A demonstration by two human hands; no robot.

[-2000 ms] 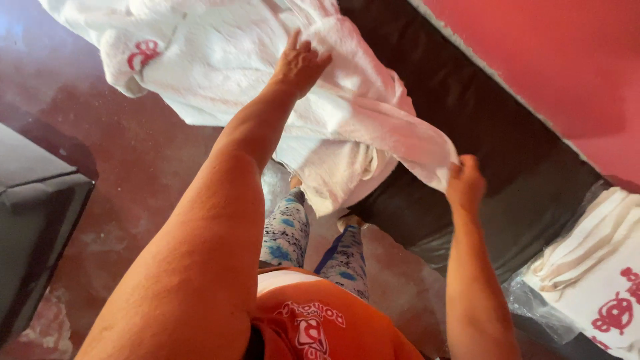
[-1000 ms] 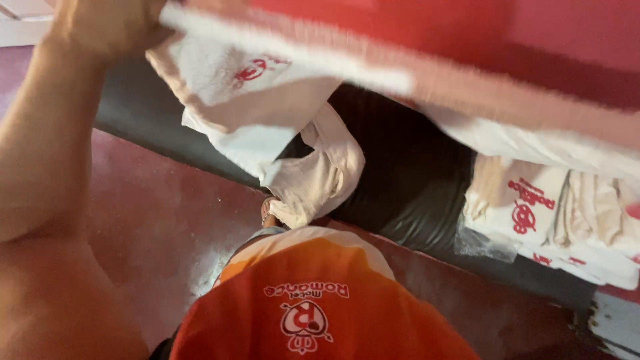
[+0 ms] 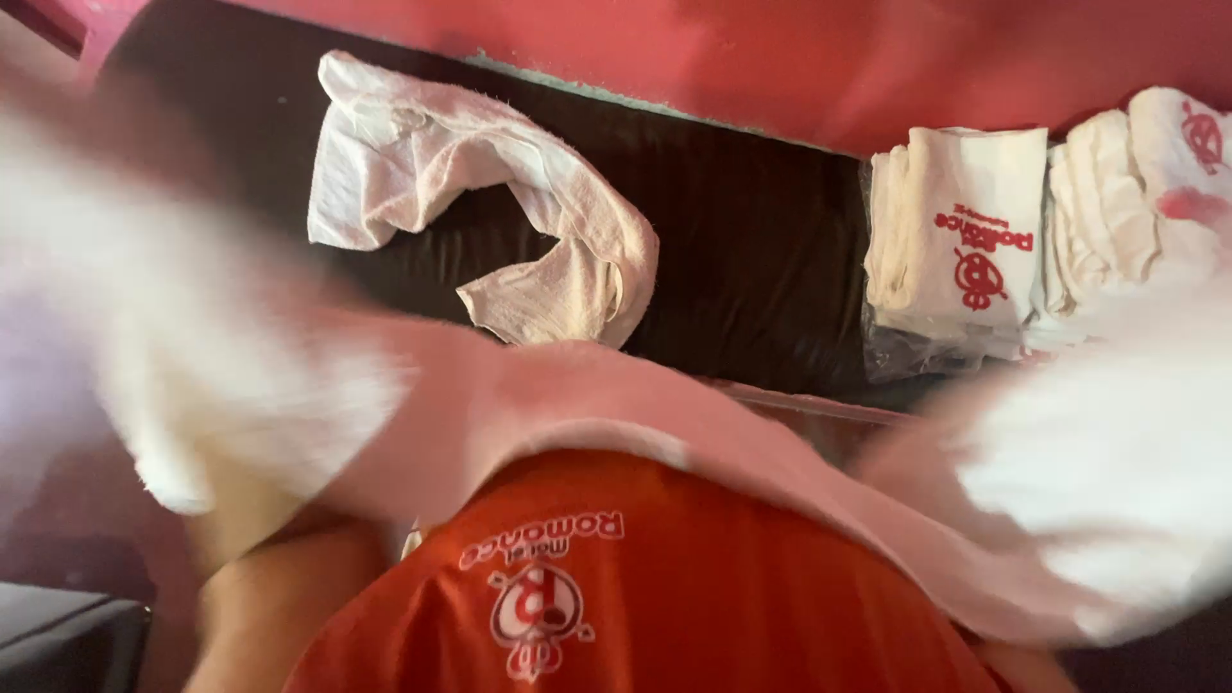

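A white towel (image 3: 577, 385), blurred by motion, stretches across in front of my orange shirt, with one end rising at the left and the other at the right. My forearms show in part at the lower left and lower right. Both hands are hidden behind the cloth or out of the frame, so their hold is not visible. Beyond it, a crumpled white towel (image 3: 568, 192) lies in a curve on a dark padded bench (image 3: 751, 231).
Folded white towels with red print (image 3: 982, 221) stand in stacks at the bench's right, partly in clear plastic wrap. A red wall (image 3: 731, 58) runs behind the bench. A dark box-like piece (image 3: 77, 635) is at the lower left, on the reddish floor.
The large towel, bunched over the bench two seconds ago, is now spread in front of my body. The smaller crumpled towel lies uncovered. The view has shifted toward the bench.
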